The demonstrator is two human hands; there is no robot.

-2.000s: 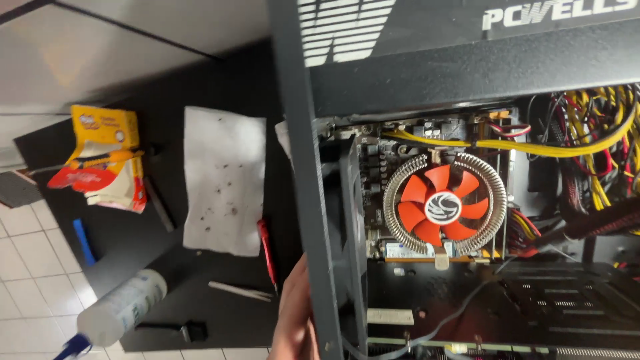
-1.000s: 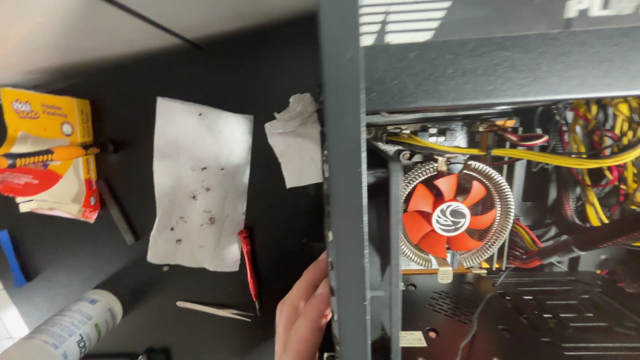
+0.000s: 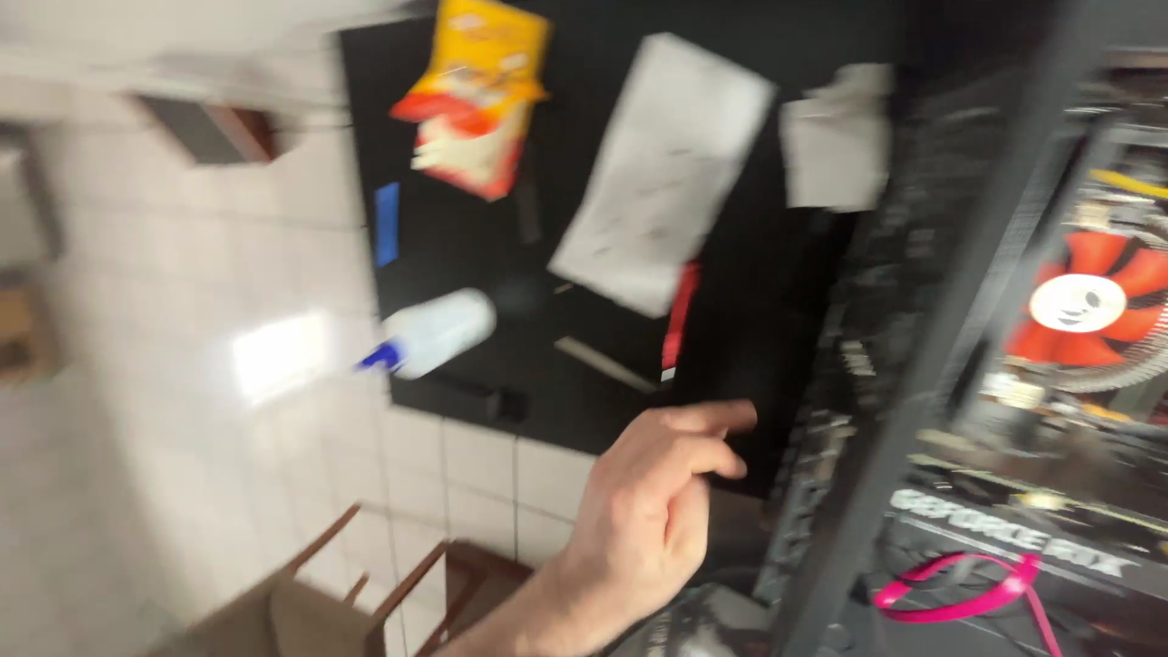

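Observation:
My left hand point(image 3: 652, 511) reaches in from the bottom, fingers bent and apart, with nothing seen in it. It is above the near edge of the black table point(image 3: 511, 356), left of the open computer case point(image 3: 922, 365). Just beyond the fingers lie a red-handled tool point(image 3: 680, 319) and pale tweezers point(image 3: 605, 362). Inside the case are a red cooler fan point(image 3: 1081, 301), a graphics card point(image 3: 1013, 538) and a looped pink strap point(image 3: 990, 598). My right hand is out of view. The view is blurred.
A white sheet with dark specks point(image 3: 666, 173), a crumpled white paper point(image 3: 838, 141), a yellow and red packet point(image 3: 484, 91), a blue strip point(image 3: 387, 224) and a white bottle with a blue tip point(image 3: 443, 333) lie on the table. A wooden-framed chair point(image 3: 319, 593) stands at the lower left.
The view has swung widely. My left hand, partly hidden behind the case edge before, now shows fully, apart from the case. The pink strap and chair have come into view.

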